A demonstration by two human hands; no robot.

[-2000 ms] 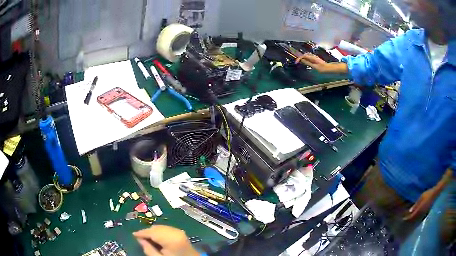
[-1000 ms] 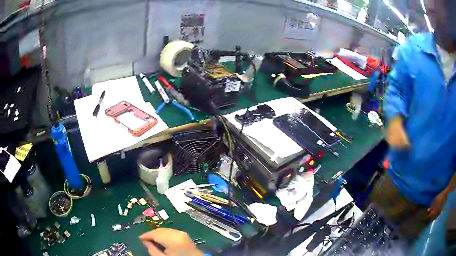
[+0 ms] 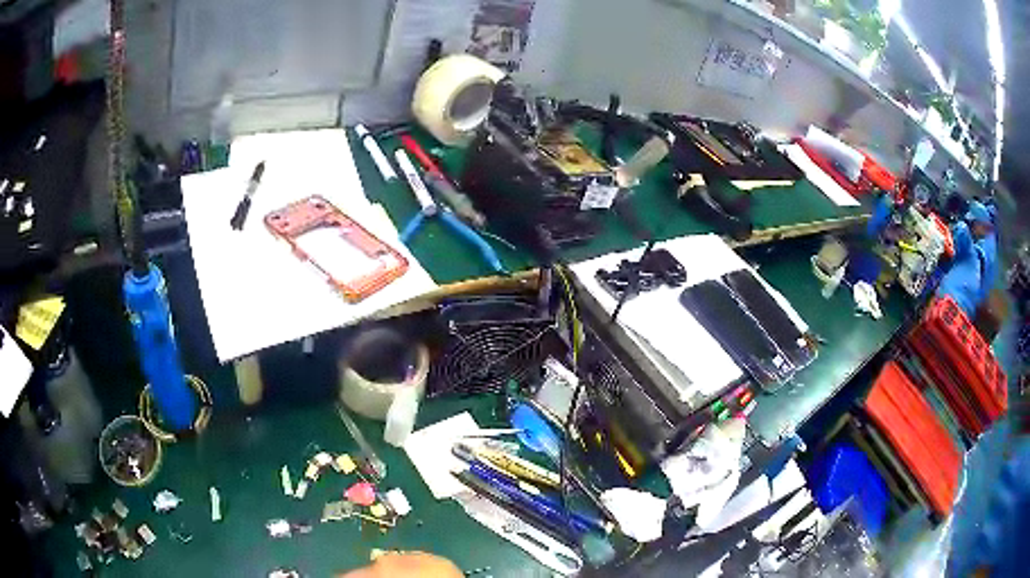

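One hand (image 3: 401,565) shows only as a small strip at the bottom edge; its fingers are cut off, so its grip cannot be told. From its place it looks like my right hand. My left hand is not in view. Small phone components (image 3: 359,495) lie in loose piles on the green mat (image 3: 243,469) just beyond the hand, with more small parts (image 3: 113,533) at the lower left. Blue and white sticks and pens (image 3: 525,485) lie bundled to the right of the hand.
An electric screwdriver (image 3: 158,350) hangs at left above a small screw dish (image 3: 130,452). A tape roll (image 3: 384,378) and fan (image 3: 491,344) stand under the shelf. The shelf holds a pink-red phone housing (image 3: 337,248) and pliers (image 3: 452,220). Orange-red trays (image 3: 915,435) are at right.
The view has shifted, so the bench things sit farther right. The hand has sunk almost out of the bottom edge. The person in blue at right has left the near view, and orange-red trays now show there.
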